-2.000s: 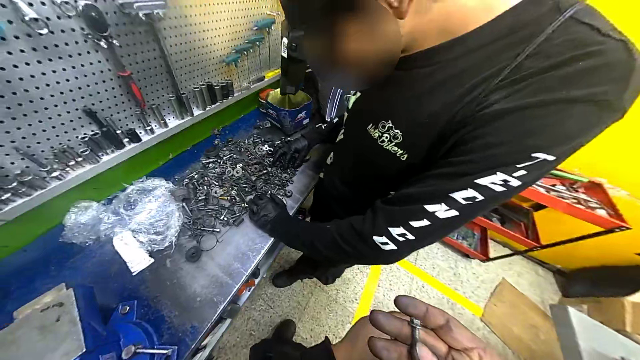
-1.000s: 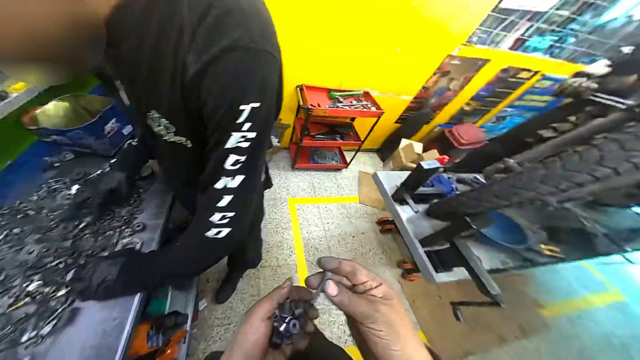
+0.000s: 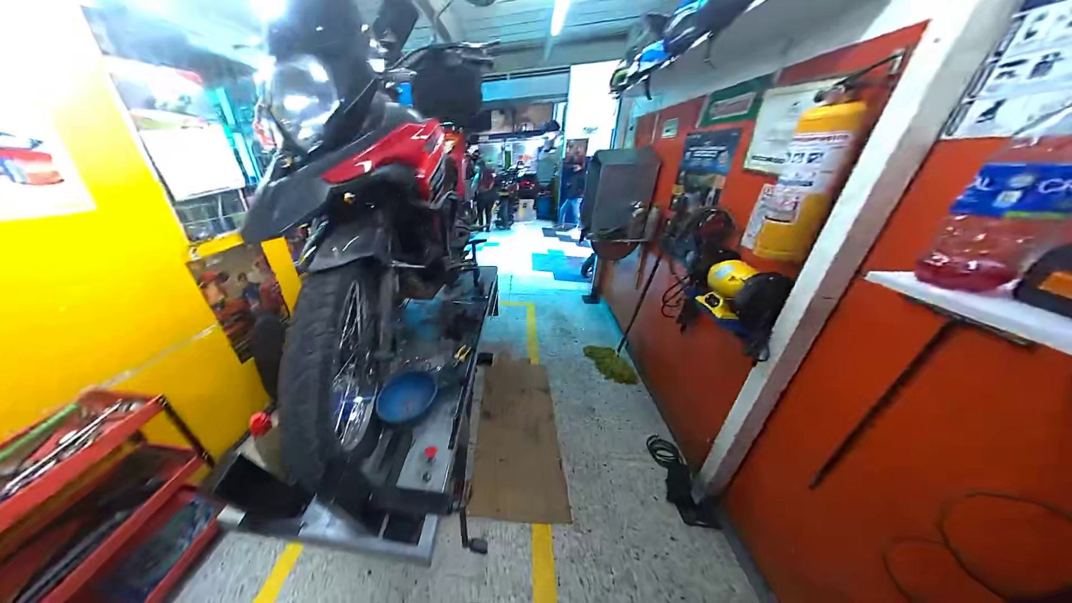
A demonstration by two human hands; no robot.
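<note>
Neither my left hand nor my right hand shows in the head view at this moment, so what they hold cannot be seen. A red and black motorcycle (image 3: 394, 167) stands on a metal lift platform (image 3: 419, 469) left of the middle, its front wheel towards me. Beside that wheel, a blue bowl (image 3: 407, 397) rests on the platform. A pair of yellow-handled pliers (image 3: 461, 354) appears to lie behind the bowl.
A red tool cart (image 3: 100, 469) holding tools is at the lower left. Flat cardboard (image 3: 521, 444) lies on the floor beside the lift. Along the right wall are a mop (image 3: 611, 364), a black cable (image 3: 666, 452) and a yellow fire extinguisher (image 3: 808, 180). People stand far back.
The view has swung far to the right, from the bench and the co-worker in black to the motorcycle and aisle. My hands, seen earlier with small metal parts, have left the view.
</note>
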